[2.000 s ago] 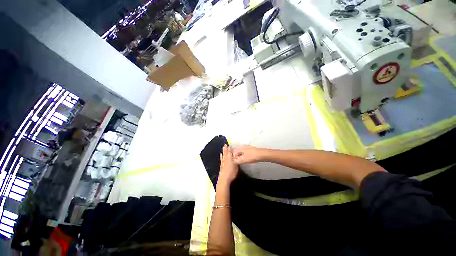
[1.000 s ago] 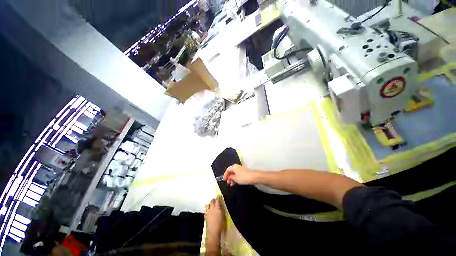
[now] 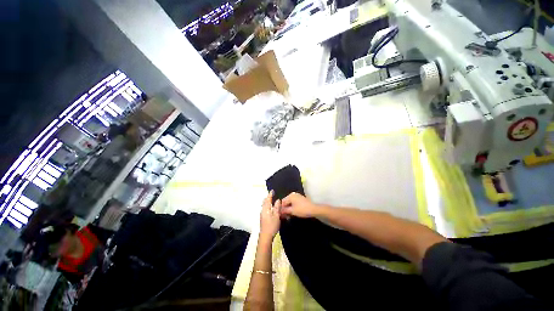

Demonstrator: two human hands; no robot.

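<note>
A black garment piece [image 3: 316, 261] lies across the front edge of the white table and runs to the right. Its narrow end [image 3: 285, 181] lies on the table beyond my hands. My left hand [image 3: 269, 217] holds the left edge of the cloth near this end. My right hand [image 3: 296, 206] is beside it, almost touching, with its fingers closed on the cloth. Whether a small item is in the fingers cannot be told.
The white sewing machine [image 3: 486, 115] with its yellow clamp [image 3: 498, 187] stands at the right. A clear plastic bag [image 3: 271, 119] and an open cardboard box [image 3: 258, 79] are at the back. Stacked black pieces [image 3: 170, 255] lie at the left. A person in red [image 3: 79, 252] is at the lower left.
My left hand has come up from the table edge to the cloth beside my right hand. The view has shifted, so the machine sits further right.
</note>
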